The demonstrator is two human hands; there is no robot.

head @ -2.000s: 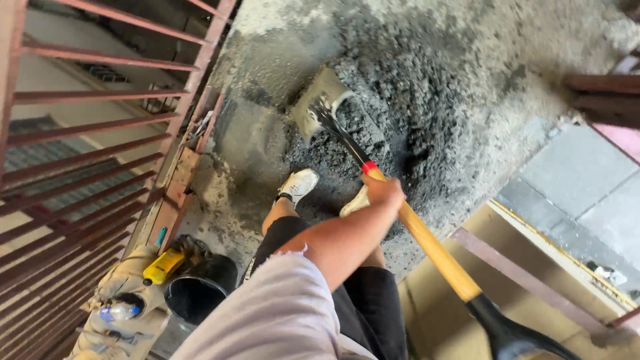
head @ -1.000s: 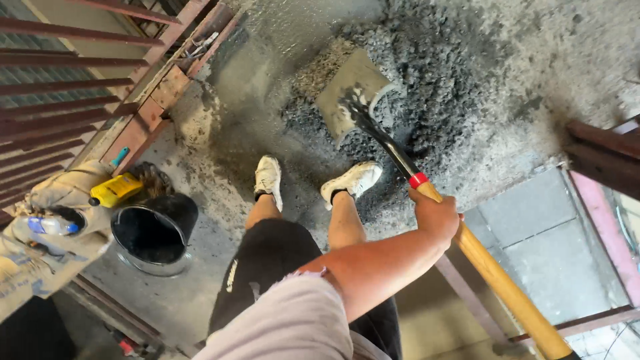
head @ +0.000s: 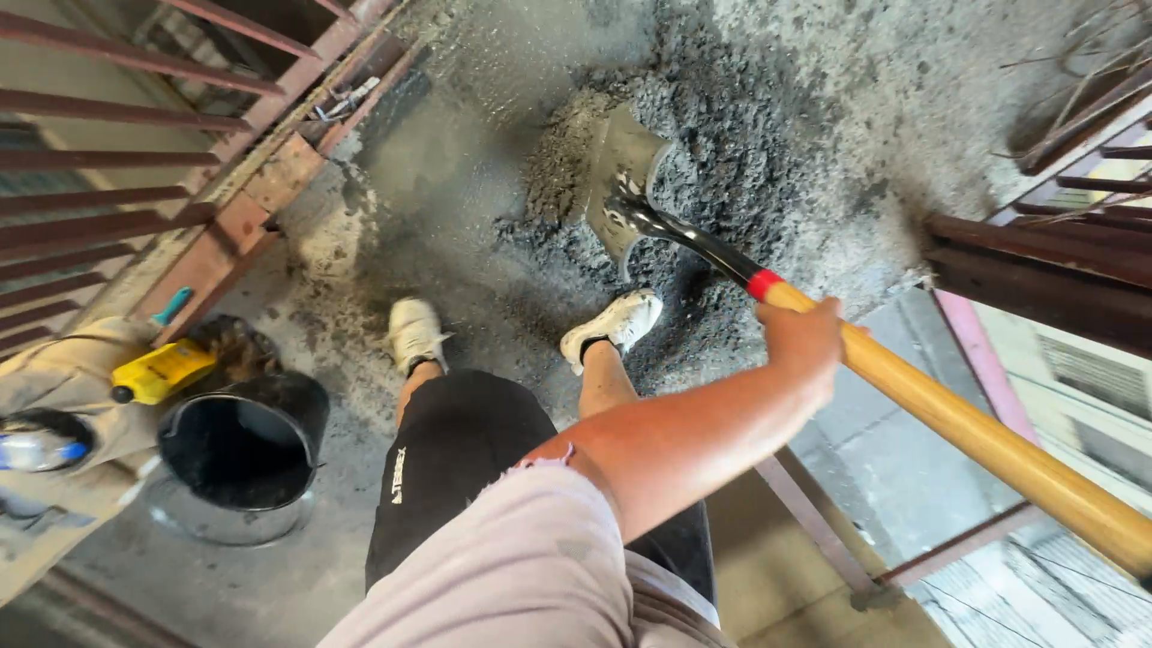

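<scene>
My left hand [head: 804,349] is closed around the wooden shaft of a shovel [head: 954,418], just behind its red collar. The left arm reaches across my body to the right. The shovel's metal blade [head: 621,184] rests at the edge of a heap of dark, wet, gritty mix [head: 738,135], which looks like mortar or concrete, with smears on the blade's socket. The shaft runs down to the right and leaves the frame, so its far end is hidden. My right hand is out of view. Both shoes stand on the floor just below the heap.
At left are a black bucket [head: 238,450], a yellow bottle [head: 164,371], a plastic bottle [head: 40,452] and tan sacks [head: 81,360]. Metal railings [head: 117,157] run along the upper left. Dark metal beams [head: 1035,261] and a drop to a lower level lie at right. Wet, greyish slurry covers the floor beside the heap.
The shovel blade has shifted a little at the heap, and my left hand with the shaft now lies further right of my legs. My feet stand wider apart than two seconds ago. The view has turned.
</scene>
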